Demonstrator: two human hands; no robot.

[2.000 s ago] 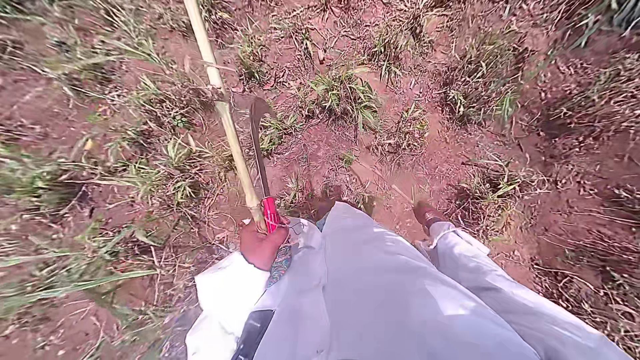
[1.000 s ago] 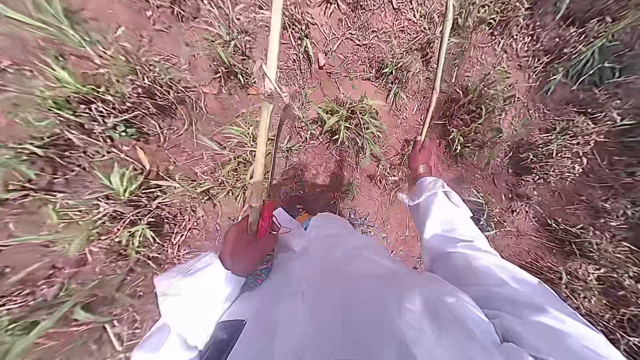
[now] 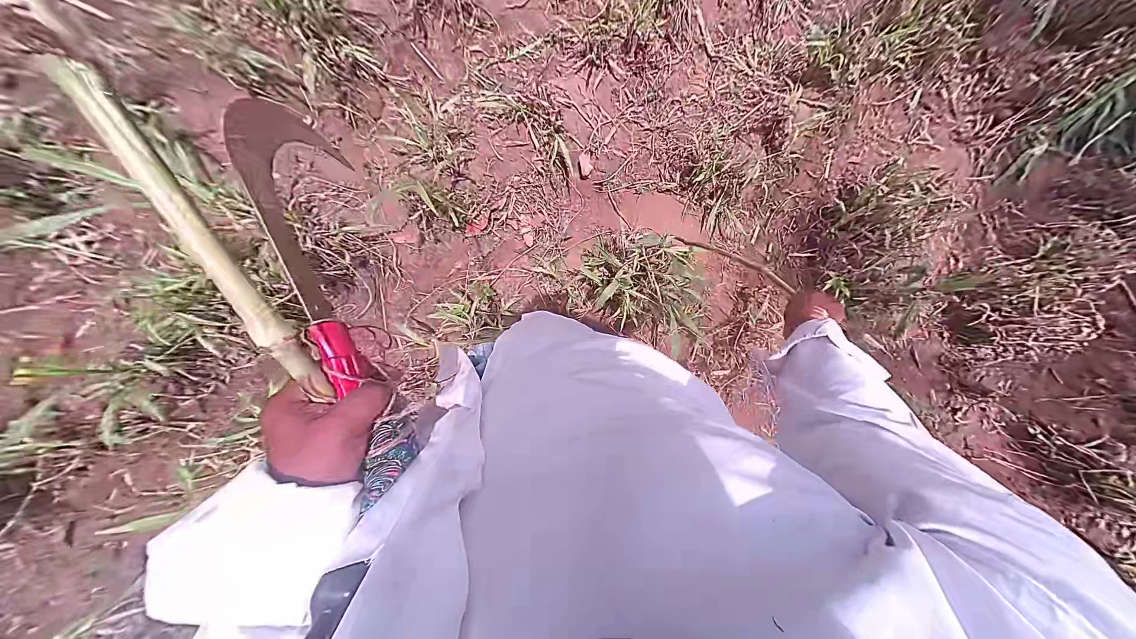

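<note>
At the lower left, my left hand [image 3: 324, 430] is closed around a sickle [image 3: 266, 191] and a pale plant stalk [image 3: 177, 200]. The sickle has a red handle [image 3: 335, 351] and a curved metal blade that points up and hooks to the right. The stalk lies left of the blade and slants toward the upper left, where it blurs. On the right, my right hand [image 3: 813, 310] is small in view and partly covered by a white sleeve. A thin brown stem [image 3: 741, 259] runs from it to the left; whether the fingers grip it cannot be told.
Reddish soil with dry stems and low grass covers the ground. A green grass tuft [image 3: 641, 280] grows just beyond the white garment [image 3: 621, 497]. More grass [image 3: 1105, 111] stands at the upper right.
One second ago my right hand held a long stick upright; that upright stick is not in view now. The sickle and stalk in my left hand have tilted to the left, and the hooked blade shows fully.
</note>
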